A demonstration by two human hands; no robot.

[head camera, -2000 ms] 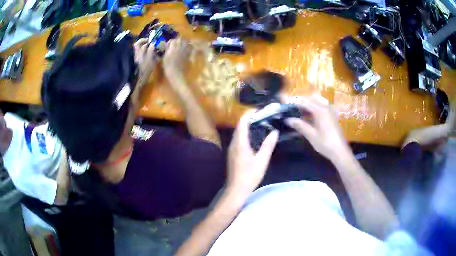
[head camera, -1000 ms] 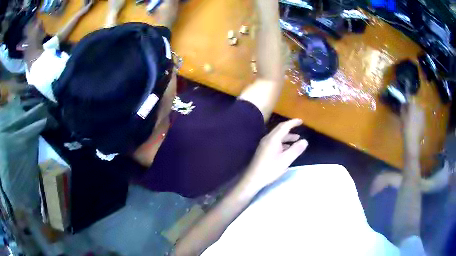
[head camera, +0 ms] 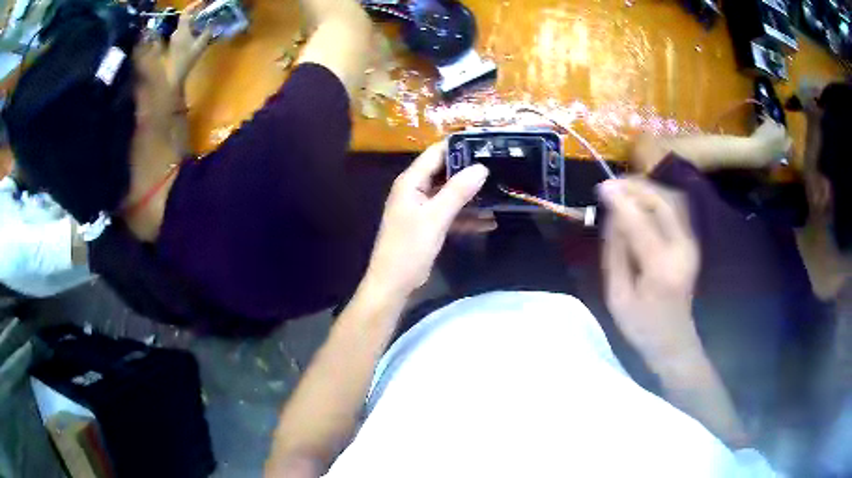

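Note:
A black rectangular display module point(head camera: 523, 168) with a pale edge is held face up at the bench's front edge. My left hand point(head camera: 420, 210) grips its left side, thumb on the face. Thin lead wires run from the module's middle to a small white connector point(head camera: 589, 216) at the right, near my right hand. My right hand point(head camera: 651, 252) is blurred, to the right of the module, with its fingertips by a thin pale wire point(head camera: 584, 142) that arcs over the module's top right. Whether the fingers pinch this wire is not clear.
A black round housing with a pale-edged part point(head camera: 467, 73) lies on the orange-brown bench point(head camera: 579, 65) beyond the module. People in dark purple tops sit close on both sides point(head camera: 262, 196), point(head camera: 738, 233). More units lie at the far right point(head camera: 771, 56). A black bin point(head camera: 140, 401) stands on the floor at left.
The view has shifted. My left hand, empty a second ago, now holds the module. My right hand has come back from a unit at the right of the bench to beside the module.

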